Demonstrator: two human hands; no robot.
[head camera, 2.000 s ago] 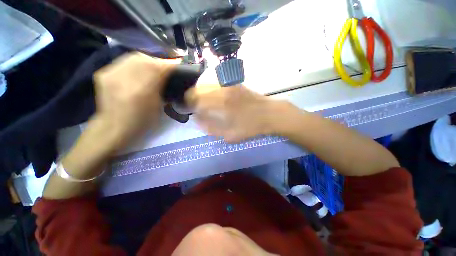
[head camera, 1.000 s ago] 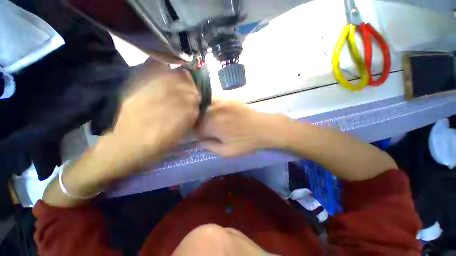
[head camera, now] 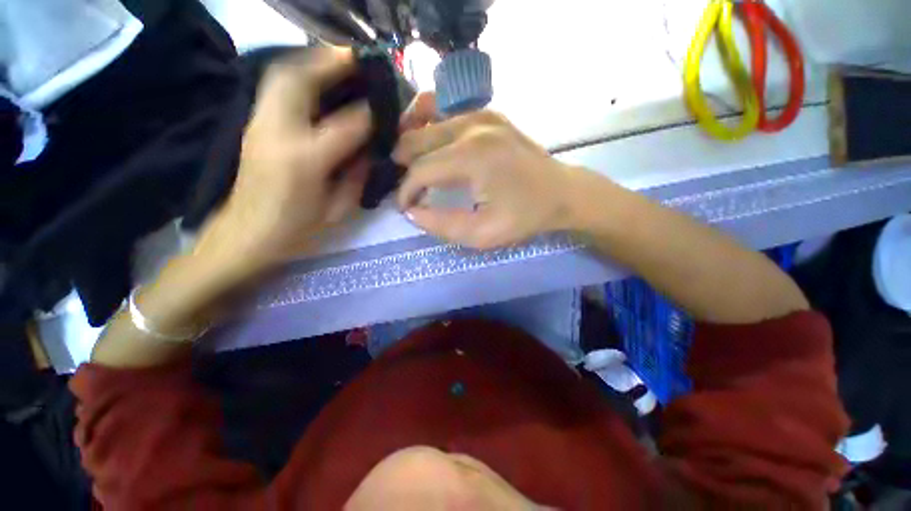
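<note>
A narrow black cloth piece (head camera: pixel 378 125) stands bunched just in front of the needle area of the sewing machine (head camera: pixel 400 25). My left hand (head camera: pixel 295 150), somewhat blurred, grips it from the left. My right hand (head camera: pixel 489 180) is at its right side with fingers curled; the fingertips are at the cloth's edge, and whether they pinch it cannot be told. The large black garment (head camera: pixel 120 150) drapes at the left, behind my left hand. The needle and presser foot are mostly hidden by the cloth and fingers.
A grey ribbed knob (head camera: pixel 462 80) is just behind my right hand. Scissors with yellow and red handles (head camera: pixel 744 75) lie right. A dark rectangle with a tan edge (head camera: pixel 874 118) is at far right. A blue basket (head camera: pixel 649 334) is below the ruled table edge (head camera: pixel 400 279). White fabric (head camera: pixel 70 60) is upper left.
The black piece has been lifted and bunched upright in my left hand. My right hand's fingers have opened into a loose curl. The view has shifted, so the machine and scissors appear higher.
</note>
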